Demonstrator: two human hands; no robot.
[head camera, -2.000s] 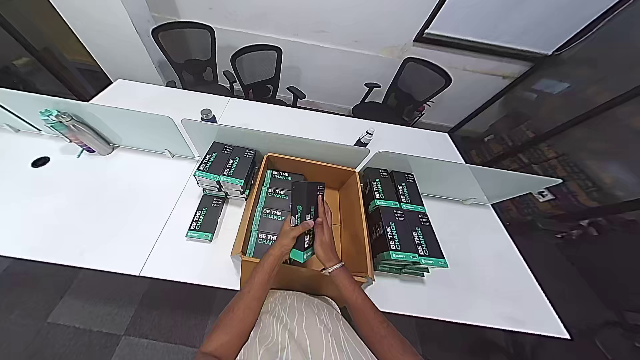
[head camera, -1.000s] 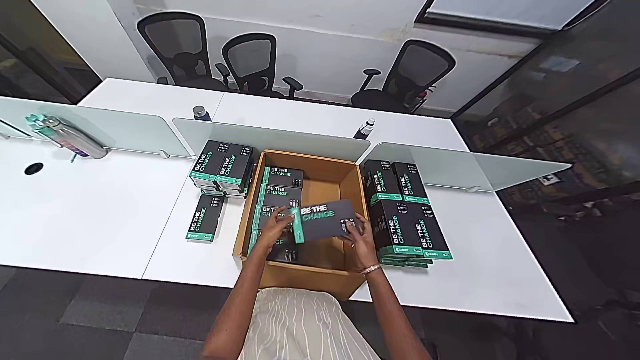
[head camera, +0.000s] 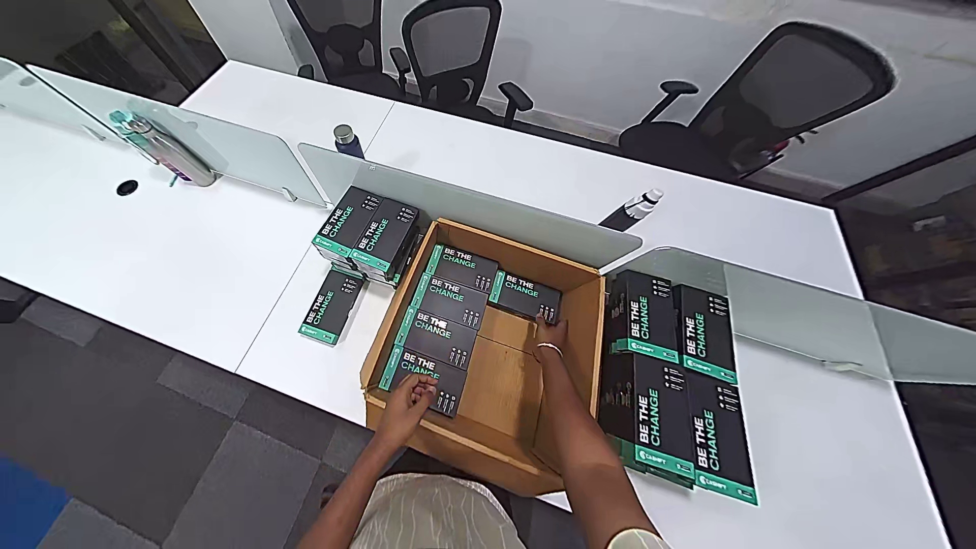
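Observation:
An open cardboard carton (head camera: 600, 335) stands on the white desk in front of me. Along its left side lies a column of several black-and-green printed boxes (head camera: 444, 303). One more such box (head camera: 526, 293) lies crosswise at the back, right of that column. The fingertips of my right hand (head camera: 553, 332) touch this box's near right corner; whether they grip it is hard to tell. My left hand (head camera: 415, 393), fingers curled, is over the nearest box of the column (head camera: 396, 367) and holds nothing visible.
Stacks of matching boxes stand right (head camera: 662, 412) and left (head camera: 385, 236) of the carton, with a single box (head camera: 332, 305) at the left. Glass dividers (head camera: 488, 210) cross the desk (head camera: 229, 267) behind the carton. Bottles (head camera: 171, 152) and mesh chairs (head camera: 450, 46) are farther off.
The box that both hands held above the carton one second ago now lies inside at the back right. My left hand has let go of it. The view has shifted and tilted.

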